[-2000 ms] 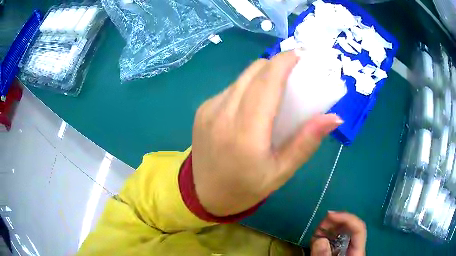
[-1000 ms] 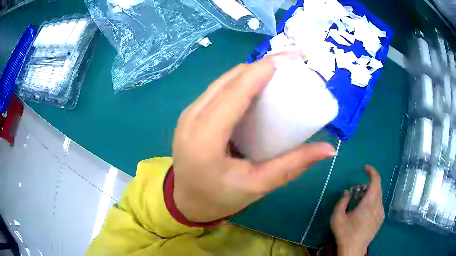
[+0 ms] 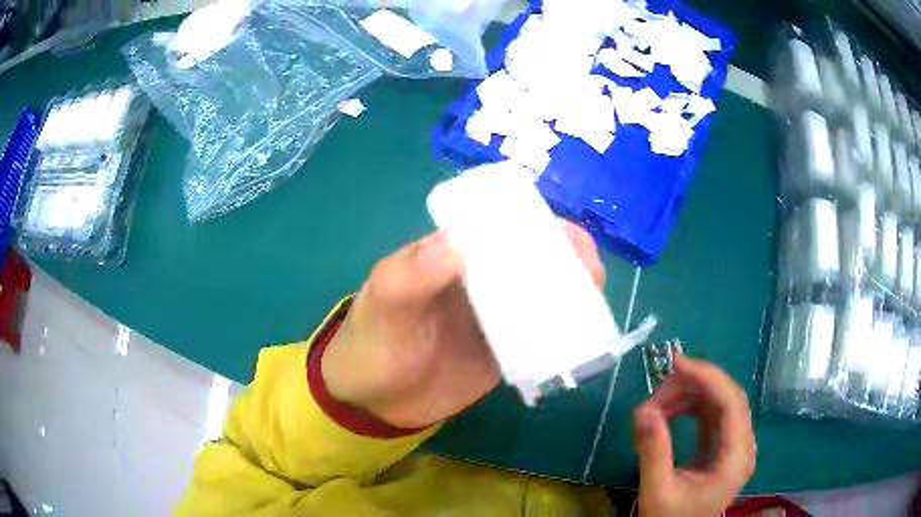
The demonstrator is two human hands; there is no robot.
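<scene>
My left hand (image 3: 434,333), in a yellow sleeve with a dark red cuff, is closed around a smooth white plastic housing (image 3: 530,278). The housing is tilted, its lower end towards the right. A thin clear edge shows at that end. My right hand (image 3: 692,429) is at the lower right, thumb and index finger curved with a gap between them. A small clear block with dark metal pins (image 3: 661,364) touches or lies just beyond its index fingertip. I cannot tell whether it is gripped or rests on the bench.
A blue tray (image 3: 621,207) with a heap of white pieces is beyond the housing. A crinkled clear bag (image 3: 258,106) is at the upper left. Clear blister trays of white parts stand at the left (image 3: 81,177) and right (image 3: 838,242). A pale line (image 3: 611,394) crosses the green bench.
The left hand has turned the housing, so its clear-edged end now shows at the lower right. The right hand has come up from the bottom edge; the pin block now shows beyond its fingertips. The view has shifted.
</scene>
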